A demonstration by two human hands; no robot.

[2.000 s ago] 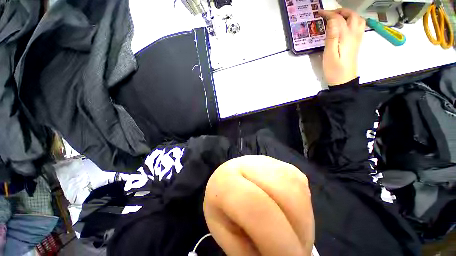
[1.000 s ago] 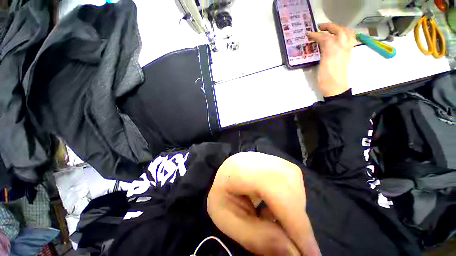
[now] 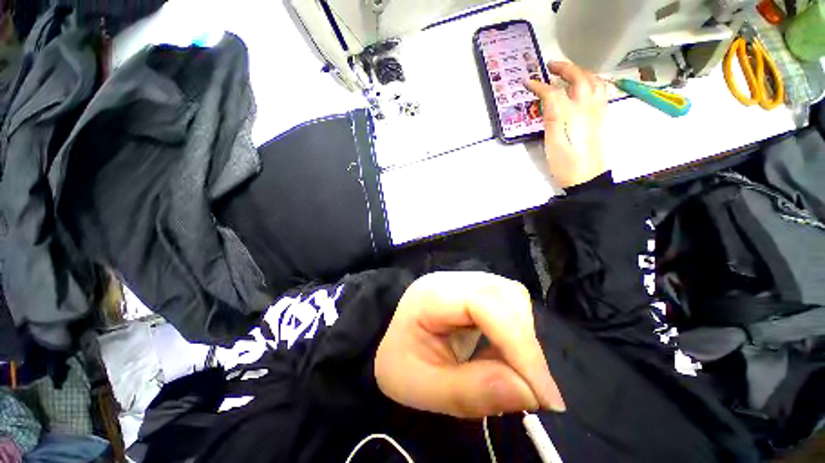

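A smartphone (image 3: 514,81) with a lit screen lies on the white table. My right hand (image 3: 575,118) rests beside its right edge, fingers apart, with a fingertip on the screen. My left hand (image 3: 461,348) is raised over my lap, fingers curled into a loop with thumb and fingertip close together. No held thing shows in it. A thin white cable with a white stick-like part (image 3: 541,438) shows just below it. A black garment panel (image 3: 303,194) with pale stitching and loose thread tails along its edge lies left of the phone, hanging over the table's front edge.
The needle and presser foot area (image 3: 378,98) is behind the panel's edge. Teal-yellow snips (image 3: 656,97) and orange-handled scissors (image 3: 753,72) lie on the right. Grey cloth (image 3: 154,172) is heaped on the left. Dark garments (image 3: 742,235) lie below the table's right side.
My left hand has turned from a closed fist into a loop with thumb and fingertip showing. The view has shifted, so the table things sit lower and further left. My right hand stays at the phone.
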